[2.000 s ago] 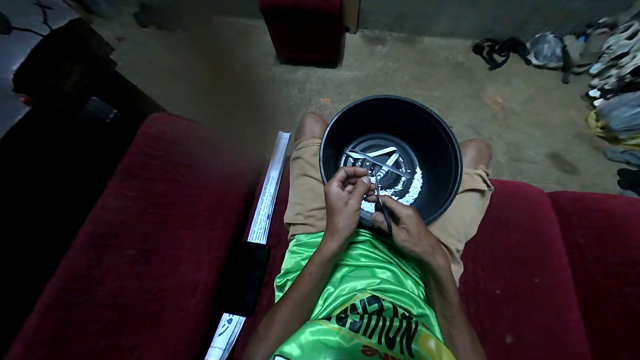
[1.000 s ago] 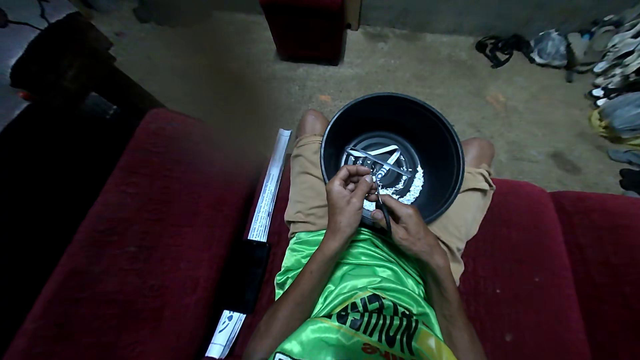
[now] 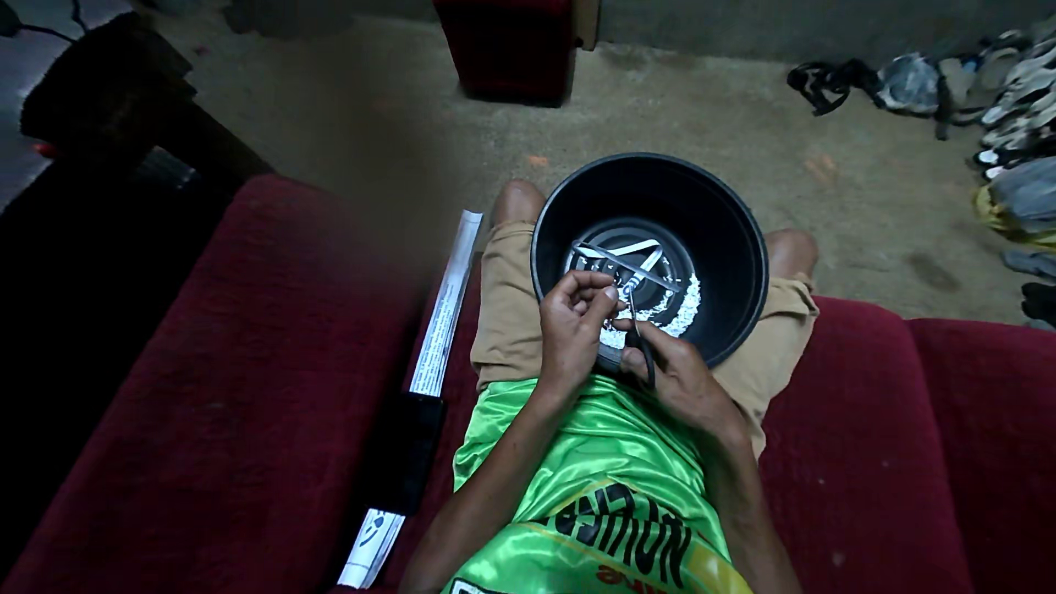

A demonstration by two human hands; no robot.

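A black plastic tub (image 3: 742, 264) sits between my thighs, with small white paper bits (image 3: 683, 309) and pale strips (image 3: 635, 247) inside. Over its near side, my right hand (image 3: 681, 375) holds scissors (image 3: 646, 355) with dark handles, the blades pointing away from me. Close to the blade tips is my left hand (image 3: 577, 322), its thumb and forefinger pinched together on something small and pale, too small to make out clearly.
On the red sofa (image 3: 247, 396) to my left lie a folded printed paper (image 3: 445, 313) and a black phone-like object (image 3: 408, 454) across it. Another red upholstered piece (image 3: 516, 49) stands ahead. Shoes (image 3: 1023, 107) and bags (image 3: 1027, 194) lie on the floor at the right.
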